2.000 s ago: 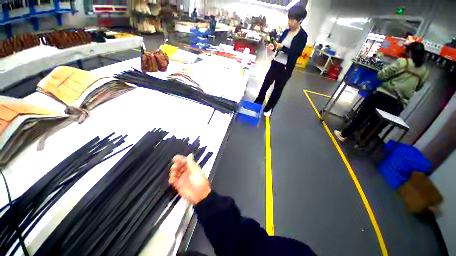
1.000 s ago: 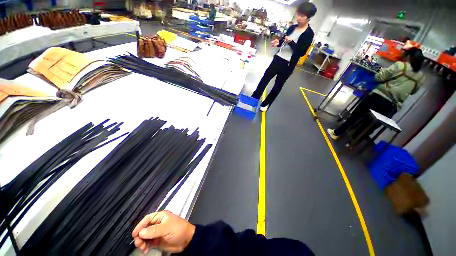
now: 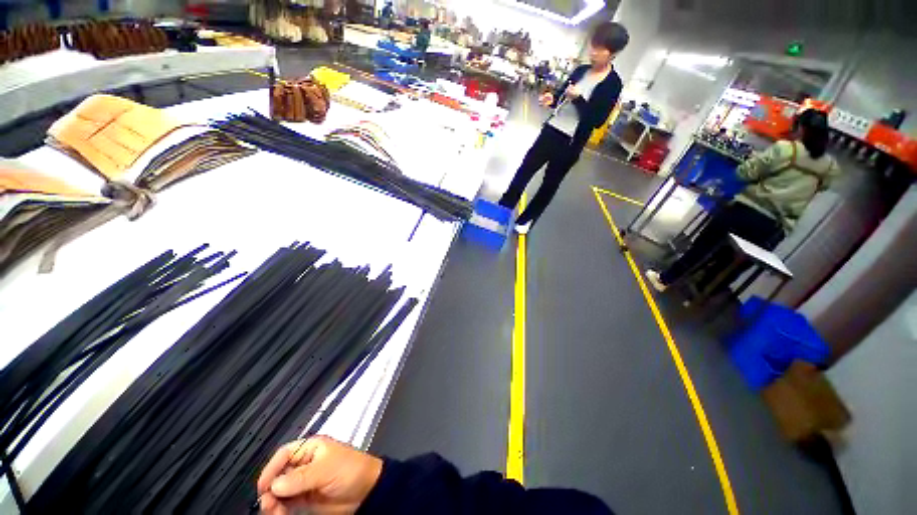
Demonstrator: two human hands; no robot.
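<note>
My right hand [image 3: 318, 477] is at the bottom edge, over the near right side of the main pile of black straps [image 3: 231, 367]. Its thumb and fingers are pinched on a thin applicator, held like a pencil, its lower end pointing down at the straps. The bottom edge of the picture cuts off what lies below the fingers. The straps lie lengthwise in a dense layer on the white table [image 3: 332, 216]. One strap lies slightly apart along the pile's right side. My left hand is not in view.
A side strap pile [image 3: 96, 327] lies left. Farther off are another strap bundle [image 3: 342, 166], a tied stack with an orange top [image 3: 126, 136] and brown items [image 3: 300, 101]. A blue bin [image 3: 490, 223] stands by the table edge. One person stands beyond; another sits at the right.
My right hand has come down from above the pile's far right end to its near part, with the applicator now visible. Over the last second it has moved only slightly.
</note>
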